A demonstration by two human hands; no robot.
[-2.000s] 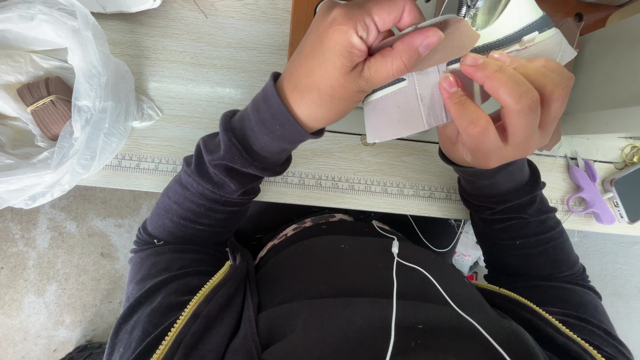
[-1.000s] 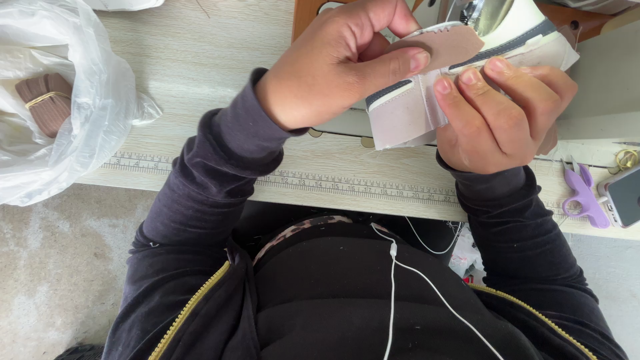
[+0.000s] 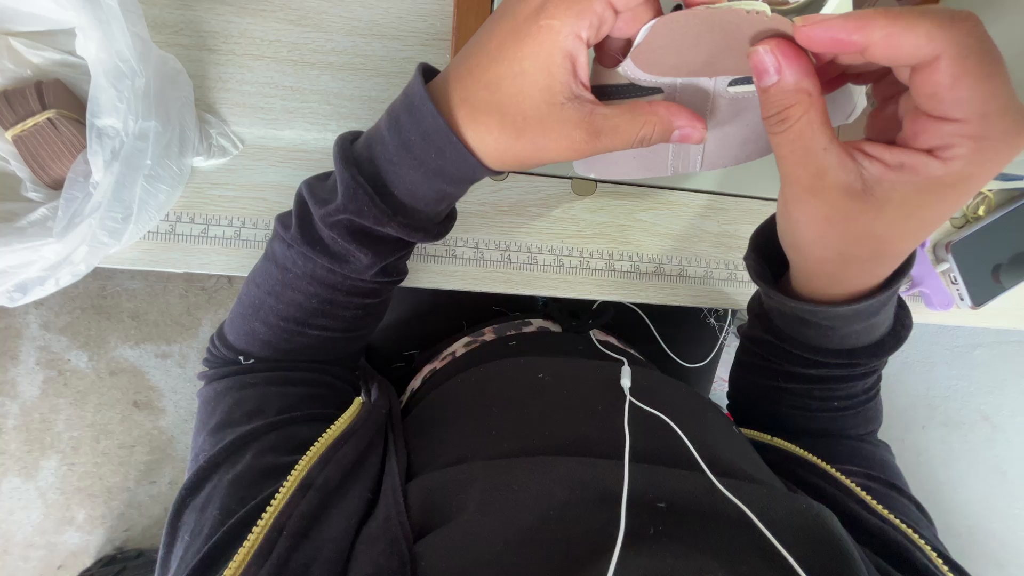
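Note:
Near the top of the view, both hands hold a stitched fabric piece [image 3: 728,128], pale grey-pink with dark and white trim, like a shoe upper. A brownish-pink rounded panel [image 3: 704,44] lies folded over its upper part. My left hand [image 3: 552,88] grips the piece at its left side, thumb flat on the front and fingers behind. The thumb and forefinger of my right hand [image 3: 888,136] pinch the right end of the rounded panel. The other right fingers are curled and partly hidden behind the piece.
A clear plastic bag [image 3: 152,136] at left holds a banded brown bundle [image 3: 48,132]. A printed ruler strip [image 3: 560,260] runs along the table's front edge. At right lie a phone [image 3: 988,256] and a purple-handled tool [image 3: 928,280], partly hidden by my right sleeve.
My right hand has moved from the lower part of the piece to the right end of the rounded panel. The piece has been turned and its trimmed right part is now mostly covered.

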